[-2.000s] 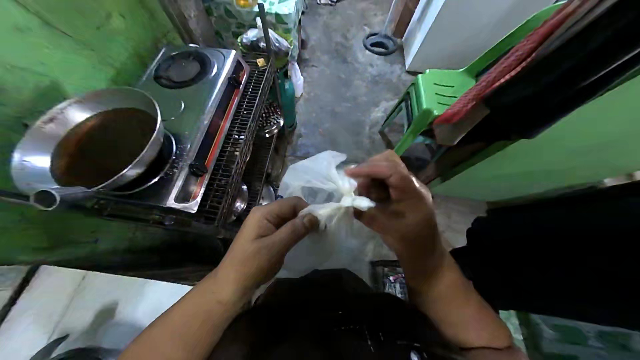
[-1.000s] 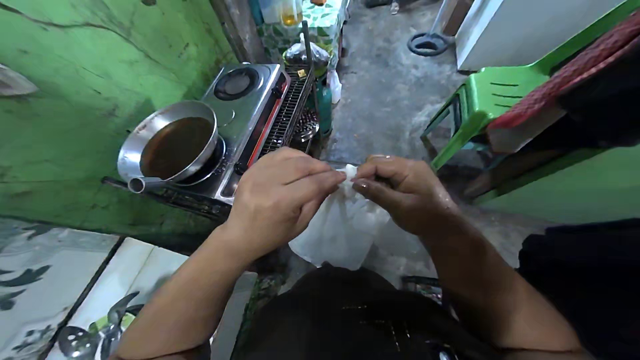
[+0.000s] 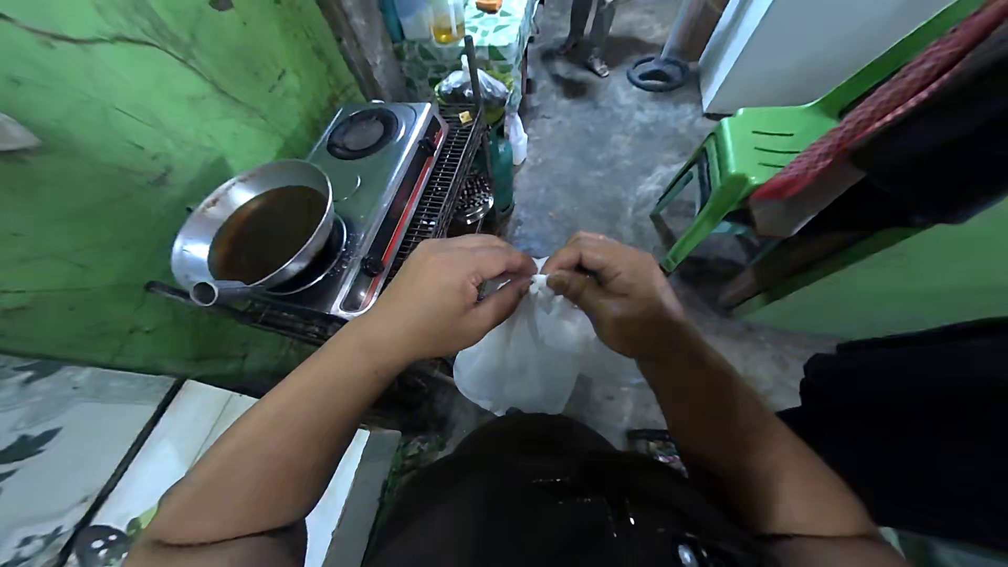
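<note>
A translucent white plastic bag (image 3: 516, 362) hangs in front of my body, its neck gathered in a small twisted knot between my fingers. My left hand (image 3: 461, 295) pinches one side of the knot between thumb and fingers. From the other side, my right hand (image 3: 610, 287) grips the knot with thumb and bent forefinger, close to the left fingertips. What the bag holds cannot be made out. To the left, a metal wok (image 3: 189, 244) with dark brown liquid (image 3: 272, 232) rests on the near burner of a two-burner gas stove (image 3: 386, 177).
A wire rack (image 3: 449, 165) runs beside the stove. At the right stands a green plastic chair (image 3: 748, 146), with red cloth (image 3: 835, 150) near it. A tiled counter (image 3: 87, 402) lies at lower left. Another person's legs (image 3: 591, 31) show at the top.
Both hands have come closer together at the bag's neck, and the loose plastic above the knot is now mostly hidden by fingers. The view has shifted, showing more of the left wall and counter.
</note>
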